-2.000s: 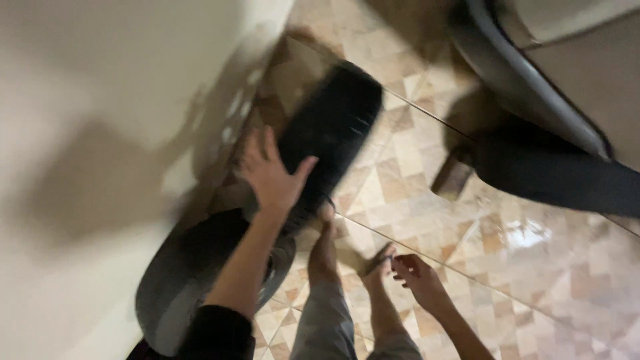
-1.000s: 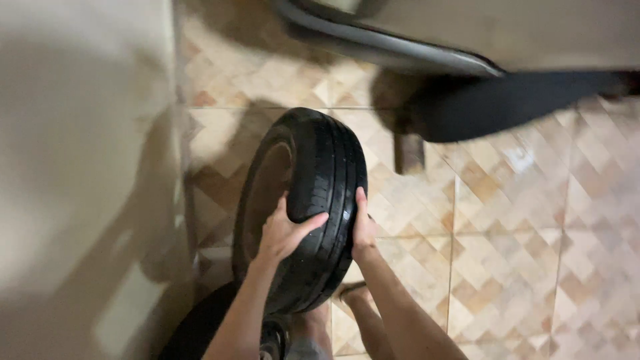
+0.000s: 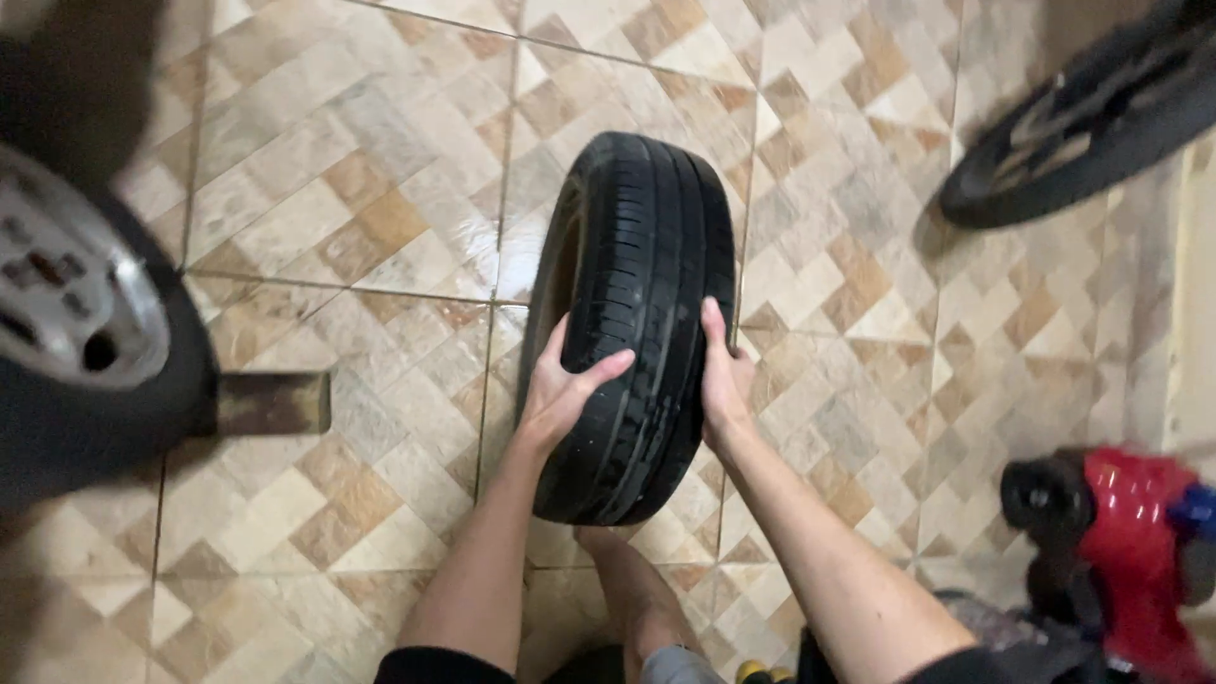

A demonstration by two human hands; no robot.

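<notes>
A black rubber car tire (image 3: 655, 256) stands upright in front of me, its tread toward me, with a brownish wheel rim partly visible inside on the left. My left hand (image 3: 567, 380) grips its left edge, thumb over the tread and fingers reaching inside the sidewall. On the opposite side, my right hand (image 3: 724, 375) presses against the right sidewall, thumb pointing up along the edge. Whether the tire touches the floor cannot be told.
At the left, a vehicle wheel with a silver rim (image 3: 123, 313) has a block (image 3: 275, 403) beside it on the tiled floor (image 3: 380, 494). A narrow wheel (image 3: 1045, 142) is upper right. A red object (image 3: 1135, 551) with black parts lies lower right.
Two seconds ago both hands were off the tire; one second ago both held it. The view has swung, moving the wall out of sight and bringing the narrow wheel and red object in.
</notes>
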